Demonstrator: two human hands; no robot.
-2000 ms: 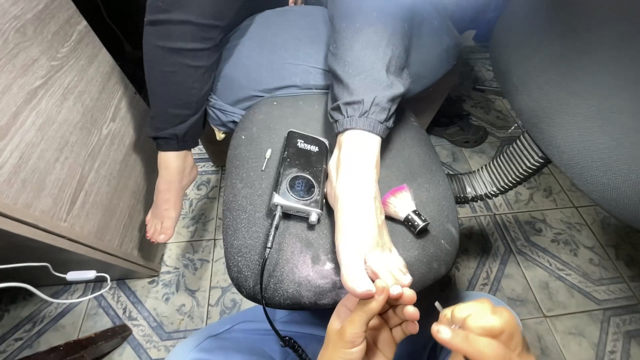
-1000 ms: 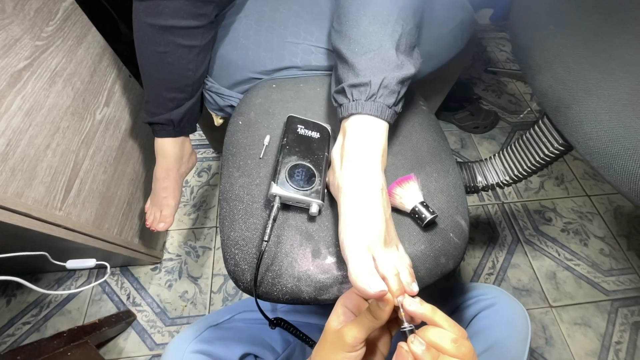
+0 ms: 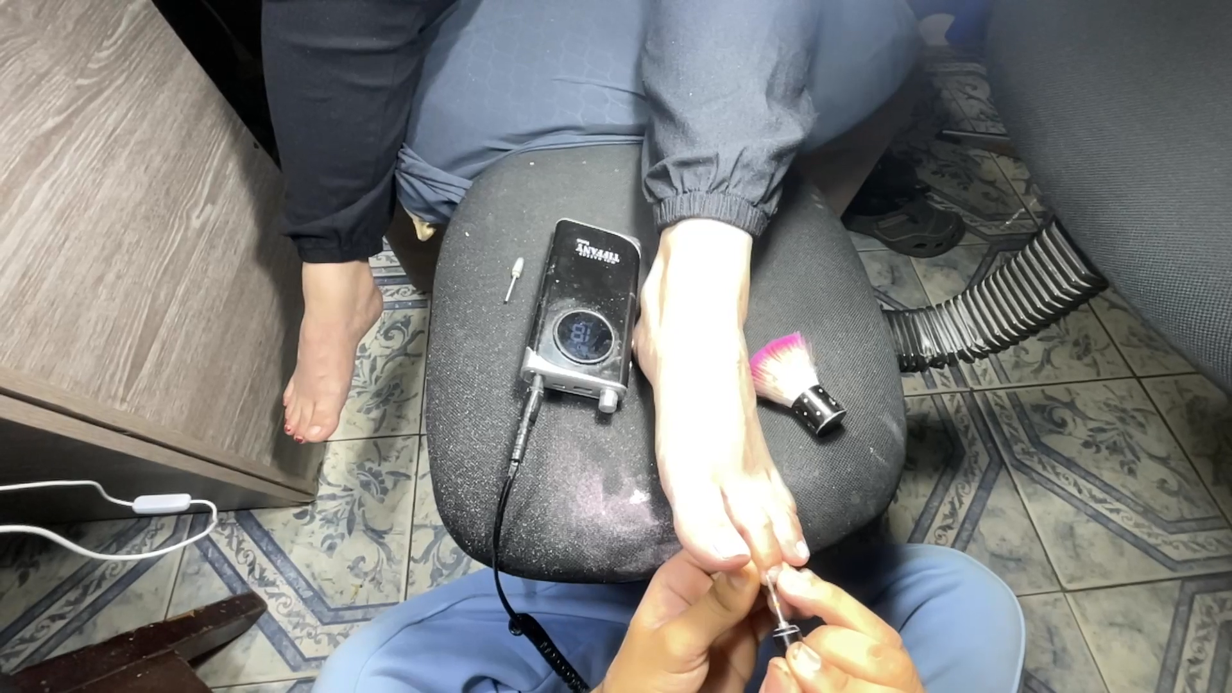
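Note:
Another person's bare foot [image 3: 707, 385] rests on a black fabric seat [image 3: 818, 260]. At its toes, my left hand [image 3: 683, 616] grips a toe between thumb and finger. My right hand [image 3: 837, 635] holds a slim metal-tipped tool [image 3: 782, 616] with a dark collar, its tip against the toes; the exact kind is unclear. Left of the foot lies a black portable nail drill control unit [image 3: 587, 308] with a lit display and a cable [image 3: 499, 539]. Beside the unit is a loose drill bit [image 3: 514, 279]. A round pink-and-white dust brush [image 3: 797, 380] lies right of the foot.
The person's other bare foot [image 3: 330, 356] hangs left of the seat, near a wood-grain cabinet [image 3: 125, 241]. A white cable [image 3: 162, 503] crosses in front of the cabinet. A ribbed black sleeve [image 3: 1001, 298] and a grey padded surface [image 3: 1136, 154] are at the right. Whitish dust covers parts of the seat.
Two seconds ago my right hand was apart from the foot, to its right; it has come to the toes with the tool. My left hand has stayed at the toes.

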